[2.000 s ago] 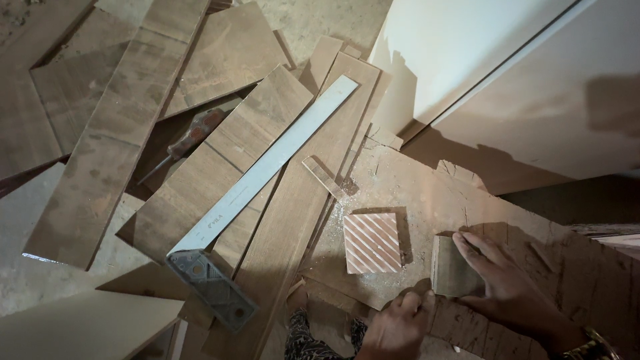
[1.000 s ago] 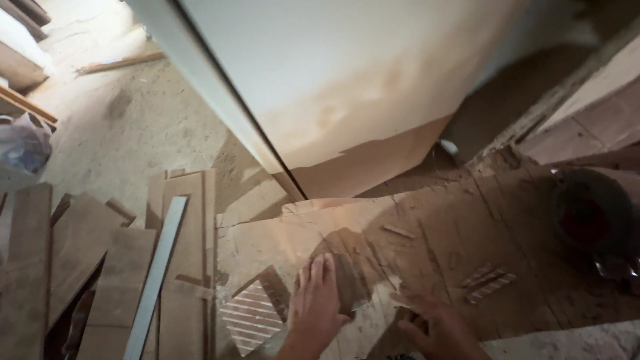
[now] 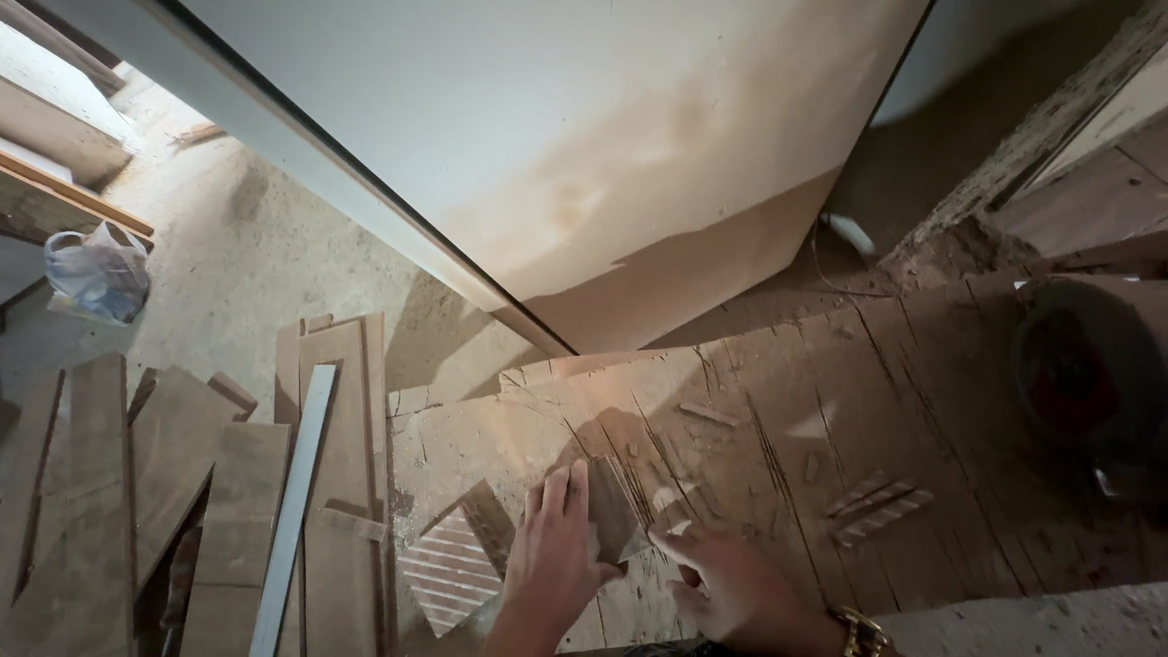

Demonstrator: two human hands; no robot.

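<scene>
My left hand (image 3: 550, 552) lies against the left side of a small wooden block (image 3: 613, 506), fingers on its edge and thumb at its near end. My right hand (image 3: 730, 584) is just right of the block, its index finger extended toward the block's near corner and the other fingers curled; whether it holds anything small cannot be told. Both are over a scored wooden board (image 3: 748, 456). Left of my left hand sits a square piece with diagonal pale stripes (image 3: 452, 570). Narrow striped strips (image 3: 881, 506) and a small sliver of wood (image 3: 709, 413) lie to the right.
A circular saw (image 3: 1068, 374), partly in shadow, rests at the board's right end. Flooring planks (image 3: 91, 511) and a metal square's blade (image 3: 297, 511) are at left. A large pale panel (image 3: 584, 164) stands behind the board. A plastic bag (image 3: 99, 274) sits on the floor.
The view has swung far to the right since two seconds ago, bringing in the saw. My right index finger is now nearer the block than one second ago.
</scene>
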